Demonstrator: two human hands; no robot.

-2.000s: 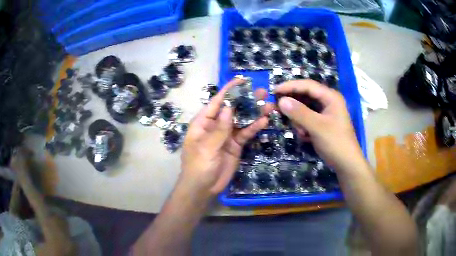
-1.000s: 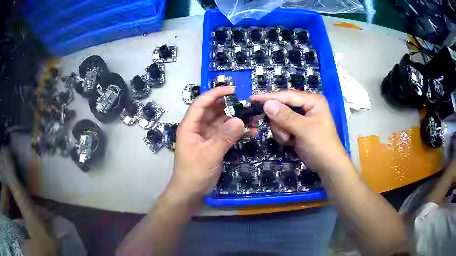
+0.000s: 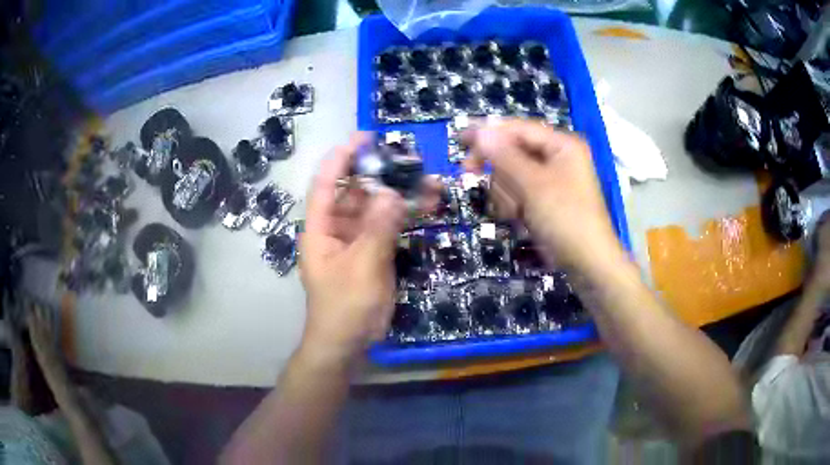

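My left hand (image 3: 350, 227) holds a camera module (image 3: 393, 170) with a black lens in its fingertips, over the left part of the blue parts tray (image 3: 608, 195). The module is blurred. My right hand (image 3: 537, 177) is above the middle of the tray, a little right of the module and apart from it. Its fingers are bent and blurred; whether it holds something small cannot be told. Rows of camera modules (image 3: 469, 311) fill much of the tray, lenses up. Bare blue floor shows behind my hands.
Loose modules (image 3: 269, 207) and black round camera housings (image 3: 193, 182) lie left of the tray. Stacked blue trays (image 3: 182, 45) stand far left. A clear bag (image 3: 428, 14) is at the tray's far edge. White cloth (image 3: 634, 145) and black housings (image 3: 723, 127) are right. People's arms show at both sides.
A second ago both hands met at the module, with a black part in my right fingers. Now the hands are apart, the left with the module moved slightly left and up. The view has shifted slightly.
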